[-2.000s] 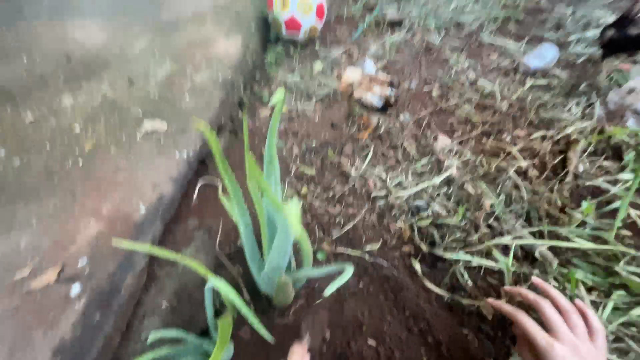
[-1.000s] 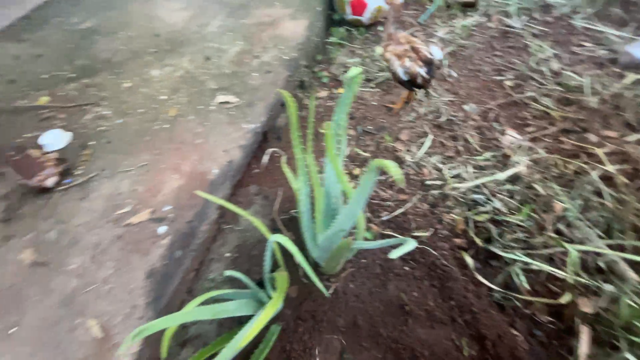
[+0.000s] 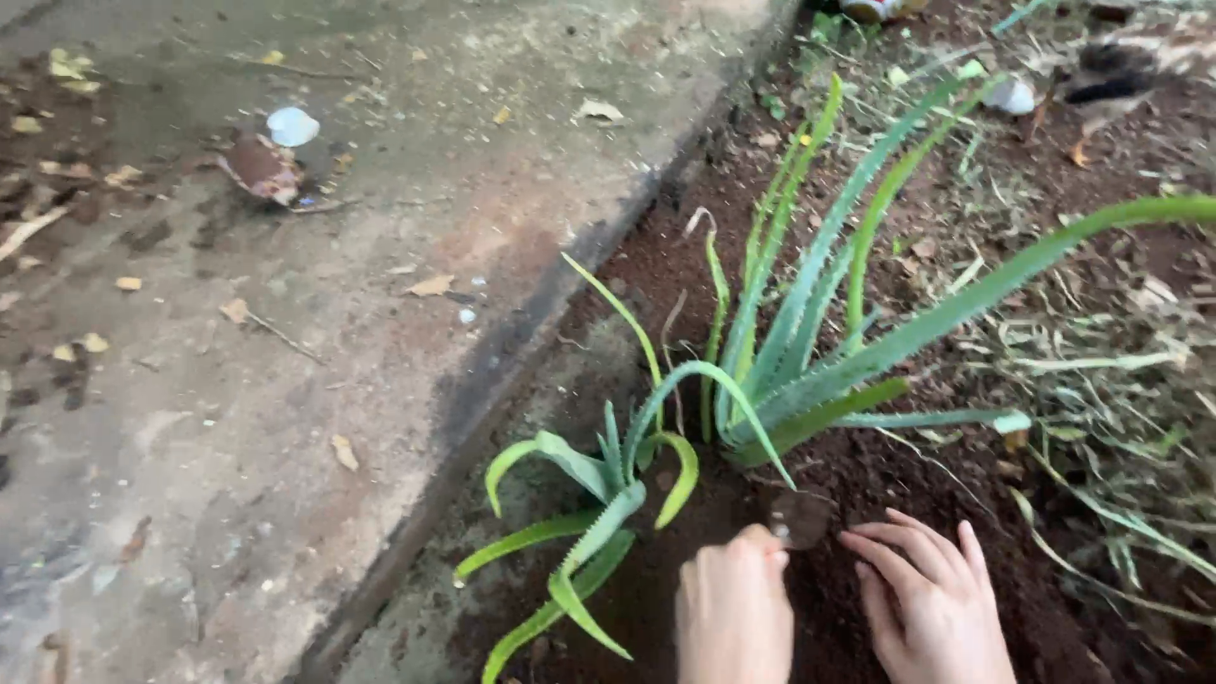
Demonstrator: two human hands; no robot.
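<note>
Two aloe plants grow in dark reddish soil beside a concrete slab. The larger aloe stands above my hands, its long toothed leaves fanning up and right. Lower and to the left is the smaller aloe, with curled leaves. At the bottom, my left hand is closed on a small tool whose handle is mostly hidden; a dark, blurred, blade-like part shows just past the fingers, at the soil. My right hand rests over the loose soil with fingers spread, holding nothing visible.
The concrete slab fills the left side, its edge running diagonally beside the soil. On it lie a white round piece, a brown clump and dry leaves. Dry grass covers the right. A blurred chicken is at the upper right.
Both hands are now in view at the bottom; one second ago neither showed. The larger aloe's leaves are spread wider, one reaching far right. The view has shifted toward the slab.
</note>
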